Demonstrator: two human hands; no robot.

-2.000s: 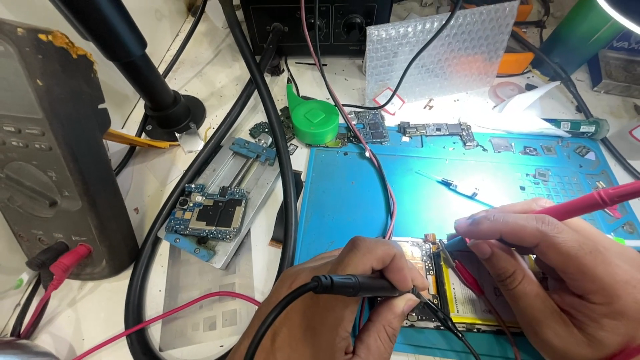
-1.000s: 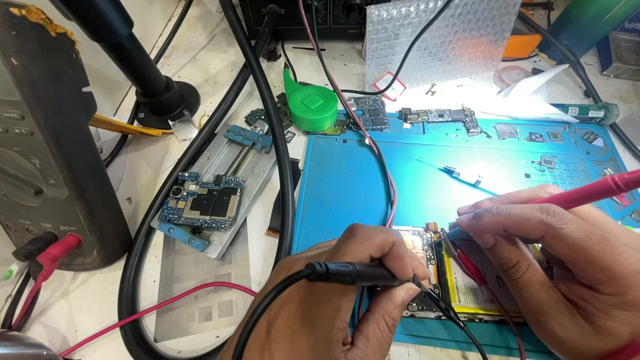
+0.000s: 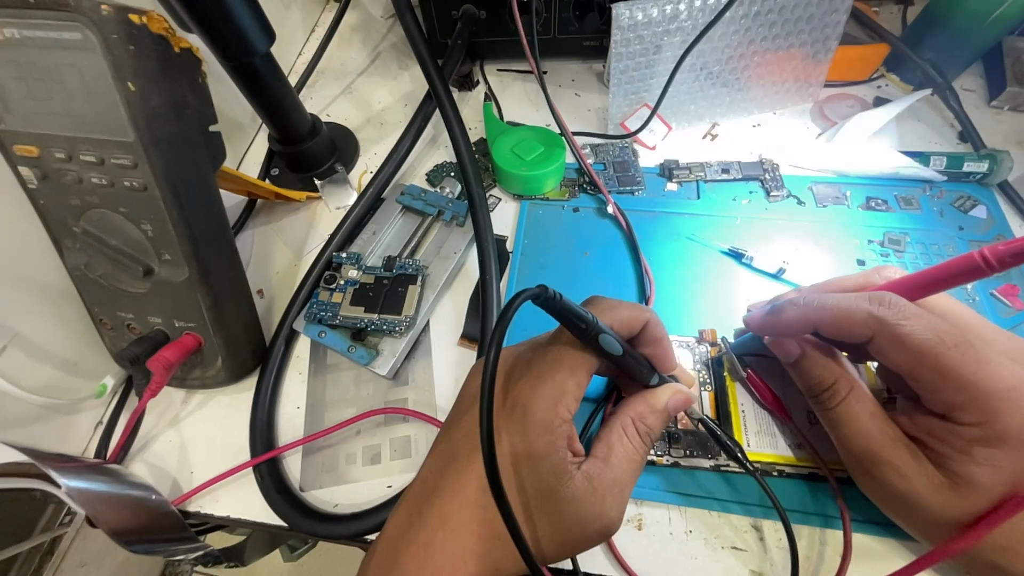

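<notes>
My left hand (image 3: 592, 416) grips a black multimeter probe (image 3: 604, 340) near its tip, above an opened smartphone's circuit board (image 3: 692, 444). A black alligator clip (image 3: 724, 444) is at the board beside my left fingertips. My right hand (image 3: 896, 384) holds a red probe (image 3: 960, 268); its tip is hidden by the fingers. A red alligator clip (image 3: 764, 392) sits at the board's edge near the right fingertips. The phone's battery (image 3: 768, 436), with yellow edging, lies partly under my right hand. The phone rests on a blue silicone mat (image 3: 576, 264).
A multimeter (image 3: 120, 200) stands at left. A thick black cable (image 3: 268, 432) loops past a board holder (image 3: 436, 308) carrying another phone board (image 3: 376, 296). Behind are a green round container (image 3: 524, 160), loose circuit boards (image 3: 724, 170), bubble wrap (image 3: 712, 64) and a black stand (image 3: 312, 148).
The black probe in my left hand has tilted from nearly level to steeper, its cable end raised. My right hand stays near the battery's upper edge with the red probe.
</notes>
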